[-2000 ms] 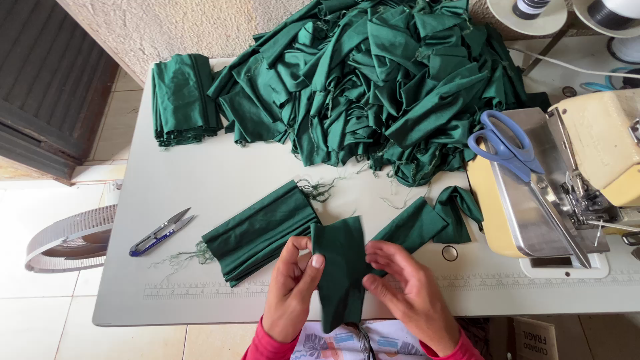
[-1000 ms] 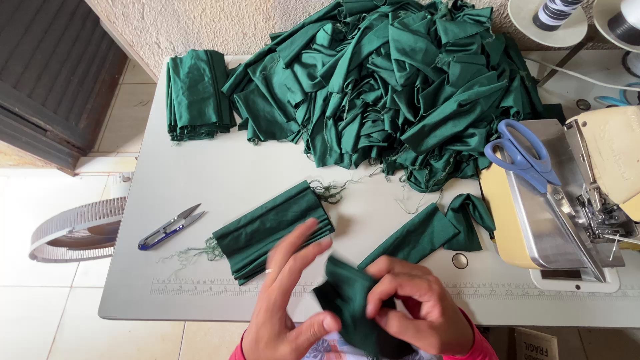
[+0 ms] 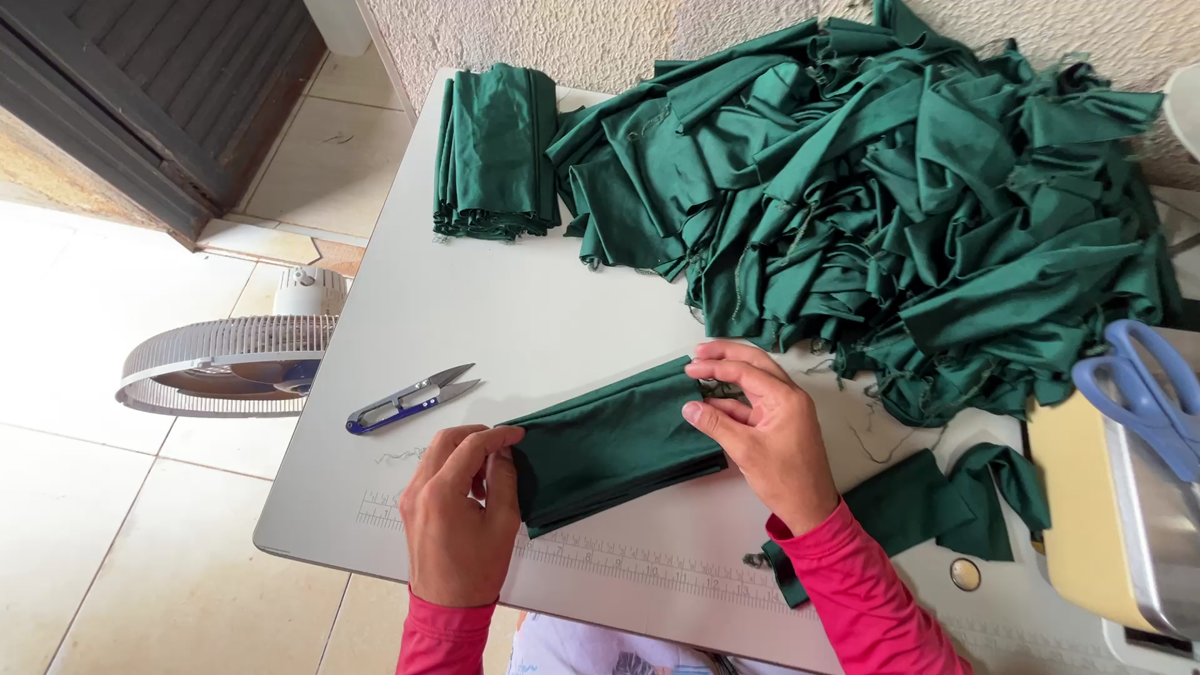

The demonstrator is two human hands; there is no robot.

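Observation:
A folded dark green fabric piece point(image 3: 609, 441) lies over the small stack near the table's front, its ends between my hands. My left hand point(image 3: 464, 511) pinches its left end between thumb and fingers. At the right end, my right hand point(image 3: 764, 427) has its fingertips on the upper corner. Thread snips point(image 3: 412, 400) with a blue handle lie to the left. Beside my right sleeve is a loose green strip point(image 3: 905, 502). Farther back stand a neat stack of folded green pieces point(image 3: 497, 150) and a large tangled heap of green fabric point(image 3: 872, 206).
Blue-handled scissors point(image 3: 1139, 398) rest on the sewing machine point(image 3: 1078, 497) at the right. A printed ruler scale point(image 3: 647, 565) runs along the front of the white table point(image 3: 328, 506). A fan point(image 3: 225, 366) stands beyond the left edge. A textured wall point(image 3: 581, 42) rises behind.
The fabric piece that was between my hands near the front edge is now laid flat over the small stack. Both hands have moved forward to its two ends.

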